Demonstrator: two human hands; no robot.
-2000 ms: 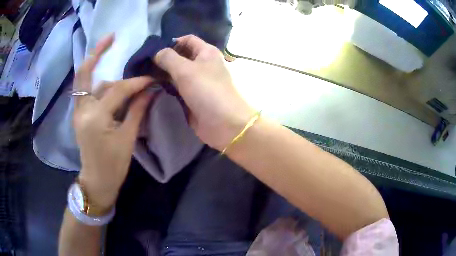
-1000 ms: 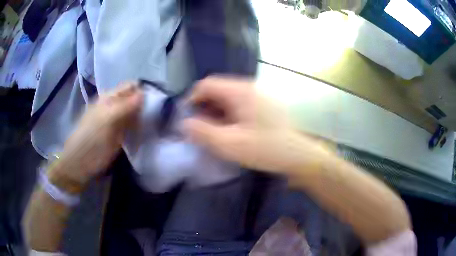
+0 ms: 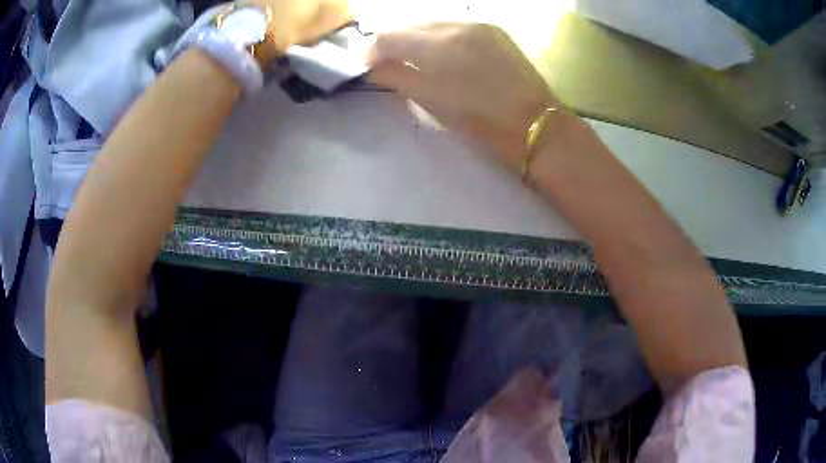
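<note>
A small folded piece (image 3: pixel 328 65) of pale cloth with dark edges is held between my two hands at the top of the view, above the white table (image 3: pixel 308 163). My left hand (image 3: pixel 303 20) is partly cut off by the top edge and grips its left end. My right hand (image 3: pixel 453 68) pinches its right end and is slightly blurred. The light grey-blue garment cloth (image 3: pixel 104 59) with dark bands lies heaped at the left, beyond my left forearm. The needle area is lost in glare.
A dark green strip (image 3: pixel 380 253) with ruler-like markings runs along the table's front edge. Dark blue snips (image 3: pixel 793 186) lie at the right. A white piece (image 3: pixel 675 29) rests by the machine base at the upper right. The wearer's lap is below the table edge.
Both hands have moved up and away from the lap onto the table. The large cloth that hung in front has shifted left, uncovering the table and green strip. The small piece is now between my hands.
</note>
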